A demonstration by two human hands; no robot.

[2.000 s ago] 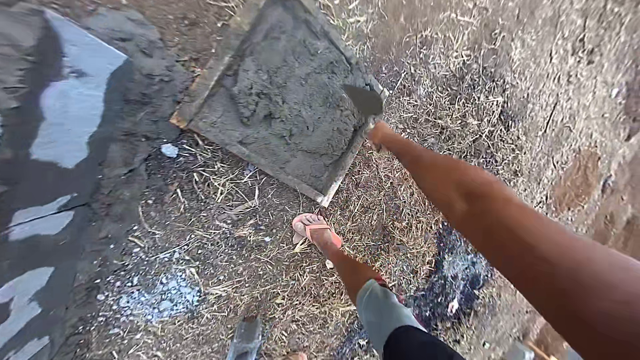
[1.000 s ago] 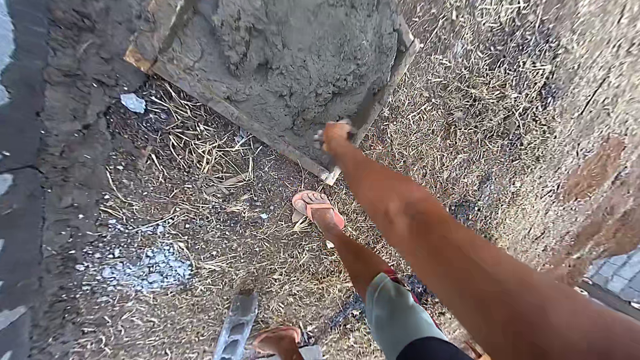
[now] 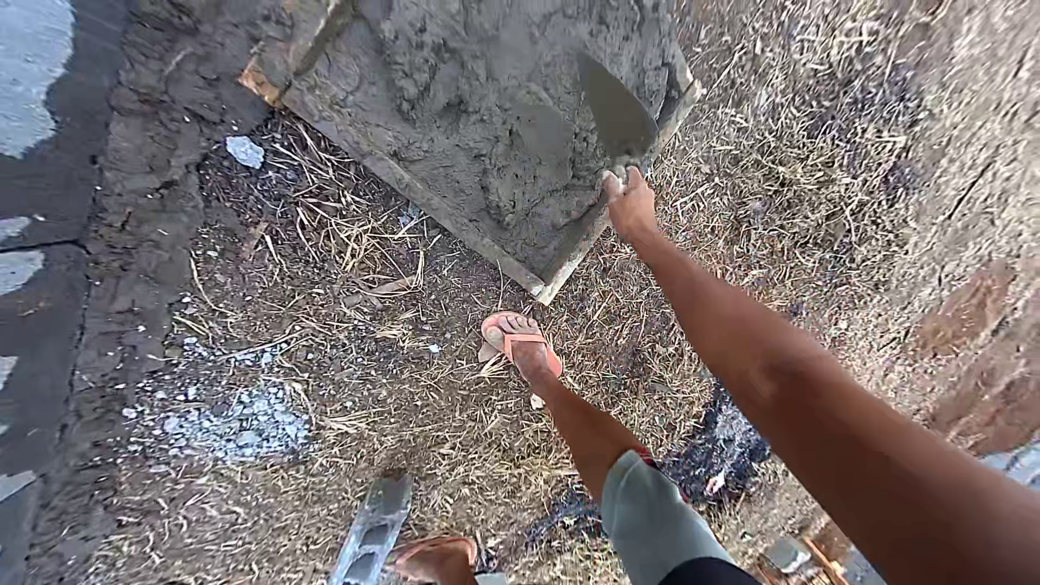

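My right hand is closed around the handle of a trowel, near the right edge of a wooden mortar tray. The trowel's pointed, mortar-coated blade lies over the wet grey mortar and points up and slightly left. The tray's wooden rim frames the mortar, with one corner toward my sandalled foot. My left hand is out of view.
Dry straw and soil surround the tray. At the lower left lie crumbled pale rubble and a grey block with hollows. Mud borders a patchy grey surface along the left. A dark burnt patch lies right of my leg.
The trowel blade, hidden or hard to see one second ago, now shows plainly over the mortar. My right hand has moved up along the tray's right side since then.
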